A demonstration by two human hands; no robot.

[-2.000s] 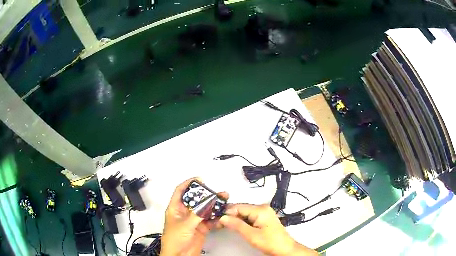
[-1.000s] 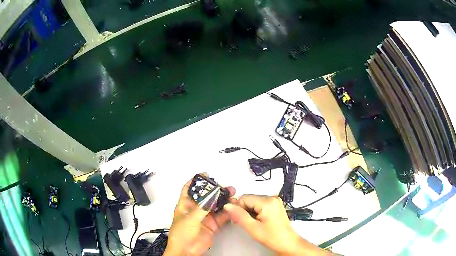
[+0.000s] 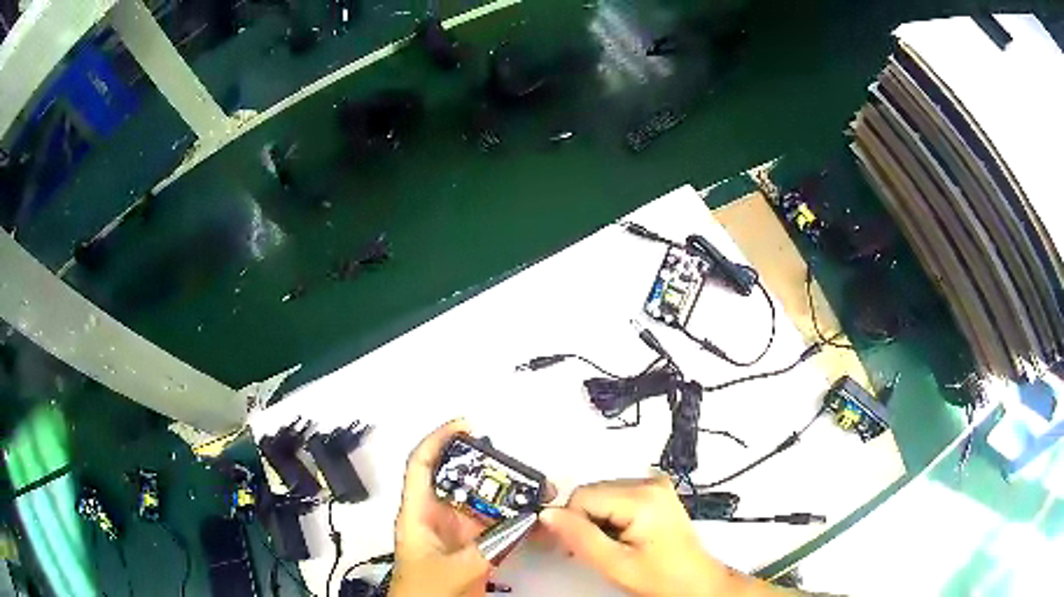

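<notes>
My left hand (image 3: 432, 525) holds an open black adapter shell with a circuit board (image 3: 490, 480) in it, its components facing up. A thin silvery strip or tool (image 3: 509, 536) lies between my left thumb and the shell's lower edge; what it is I cannot tell. My right hand (image 3: 630, 531) has its fingertips pinched at the shell's right corner, on something small and dark, perhaps the cord end. The fingers hide most of it.
On the white board (image 3: 467, 362) lie an open adapter with cord (image 3: 677, 286), bundled cords (image 3: 683, 426), another open adapter (image 3: 855, 408) at the right edge and black plug cases (image 3: 338, 464) at left. Stacked boards (image 3: 945, 222) stand at right, a metal post (image 3: 117, 338) at left.
The shell in my left hand has turned so its board shows more fully, and the silvery strip sits lower. My right fingertips stay at its right corner. Cords on the green surface have shifted left.
</notes>
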